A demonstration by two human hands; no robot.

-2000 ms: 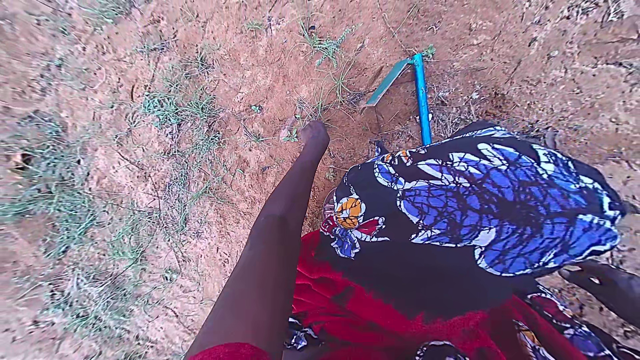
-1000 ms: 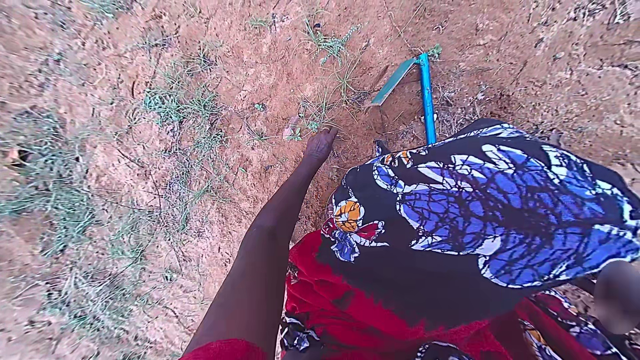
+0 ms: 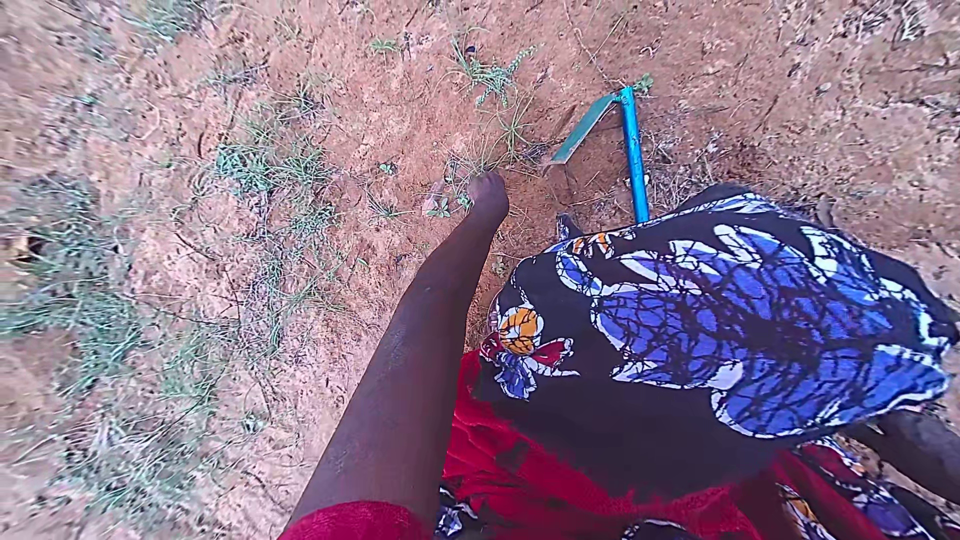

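My left hand (image 3: 487,196) is low at the reddish soil with its fingers curled, at the base of a thin grass tuft (image 3: 480,161). The fingertips are hidden, so whether stems are in them cannot be told. Small leafy weeds (image 3: 439,208) grow just left of the hand. To its right lies a short hoe with a blue metal handle (image 3: 634,157) and a flat greenish blade (image 3: 585,129); neither hand touches it. At the right edge, part of my right hand or forearm (image 3: 919,450) shows below the patterned cloth; its fingers cannot be made out.
Blue, black and white patterned cloth (image 3: 750,322) over my lap covers the lower end of the hoe handle. Red cloth (image 3: 525,465) lies below it. Grass clumps (image 3: 90,300) spread over the soil at the left, and another weed (image 3: 495,75) stands above the hand.
My left hand has moved slightly among the weeds, and its fingers look more curled than a second ago. My right hand, visible at the right edge two seconds ago, has shifted lower. The hoe stays put.
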